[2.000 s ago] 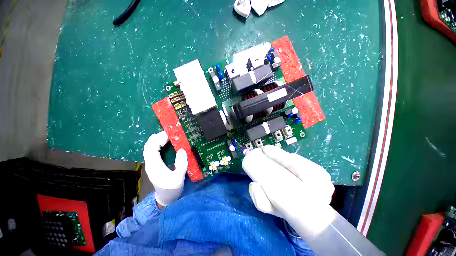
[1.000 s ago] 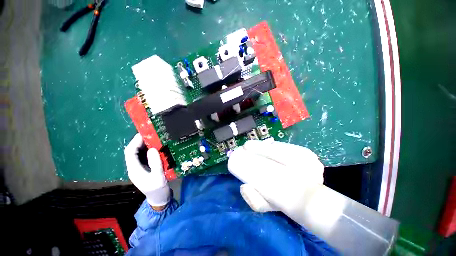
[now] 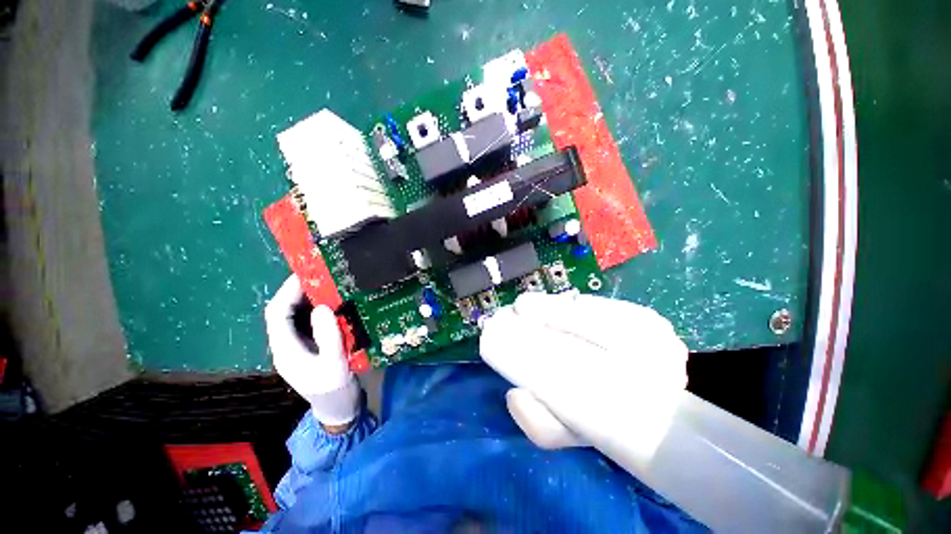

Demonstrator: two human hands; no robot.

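A green circuit board (image 3: pixel 391 309) lies tilted on a red foam pad (image 3: pixel 610 198) whose ends show at both sides. It carries a ribbed white block (image 3: pixel 336 172), a long black bar (image 3: pixel 443 221) and grey-black blocks. My gloved left hand (image 3: pixel 311 339) holds the pad's lower left end beside a small black part. My gloved right hand (image 3: pixel 584 365) is closed around a translucent white glue dispenser (image 3: pixel 751 464), whose rear end points to the lower right. Its front end is at the board's near edge; the needle tip is mostly hidden by the fingers.
Side cutters (image 3: pixel 198 47) with black and orange handles lie at the bench's upper left. A conveyor (image 3: pixel 907 261) with white-and-red edging runs along the right. Another board on red foam (image 3: pixel 224 459) is at the lower left. A screw (image 3: pixel 779 320) sits in the bench corner.
The view has shifted, showing the side cutters whole at first and now cut off by the top edge. Both hands keep their places on the pad and dispenser, with little visible movement.
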